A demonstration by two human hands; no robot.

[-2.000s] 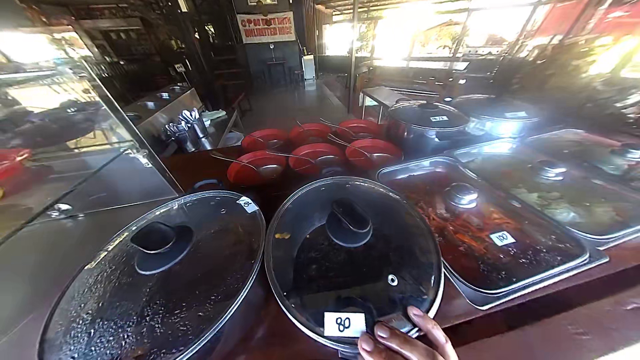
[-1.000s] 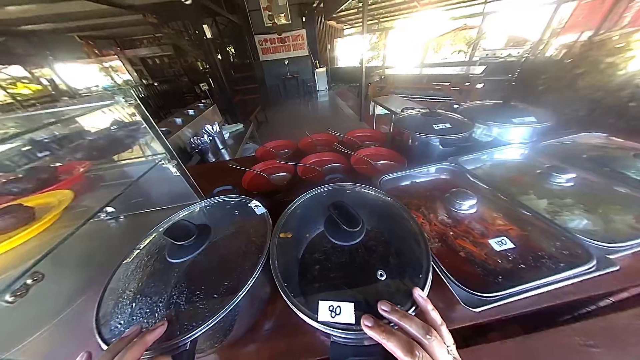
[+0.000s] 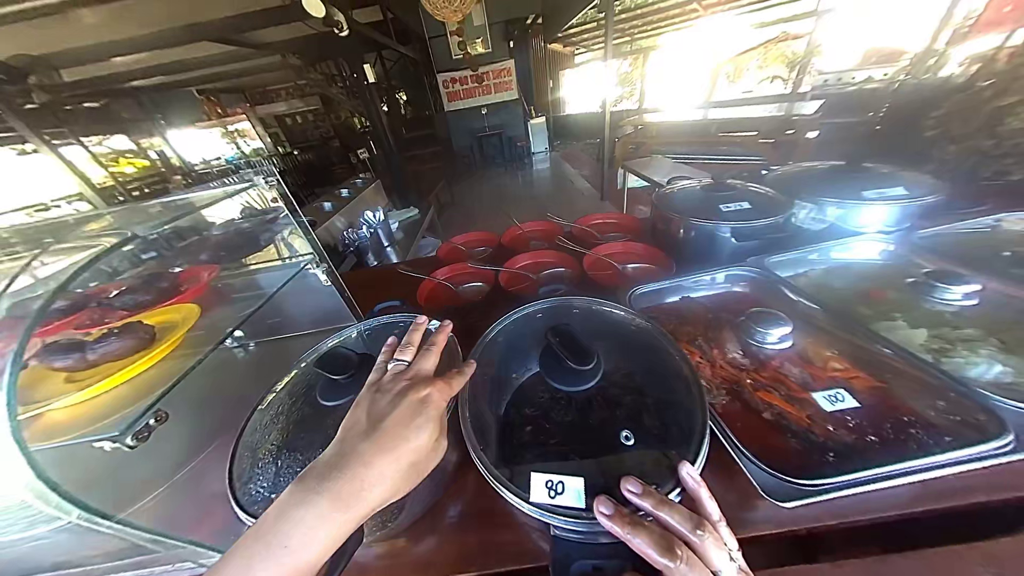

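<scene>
My left hand (image 3: pixel 404 400), with a ring on one finger, is spread over the right part of the left pot's glass lid (image 3: pixel 296 416), its fingertips near the far rim; whether it touches the glass is unclear. The fingers of my right hand (image 3: pixel 672 520) rest at the near right rim of the middle pot's glass lid (image 3: pixel 592 400). That lid has a black knob (image 3: pixel 570 358) and a white price tag (image 3: pixel 558 489) at its near edge. Neither hand grips anything that shows. Dark food is visible through the middle lid.
Several red bowls (image 3: pixel 540 272) with spoons stand behind the pots. Rectangular lidded trays (image 3: pixel 816 384) of food are at the right, with lidded pots (image 3: pixel 720 212) behind. A glass display case (image 3: pixel 192 320) stands at the left, holding a yellow plate (image 3: pixel 172 336).
My left hand, at the near edge of the left lid one second ago, has moved forward and right over it. My right hand stays at the middle lid's rim.
</scene>
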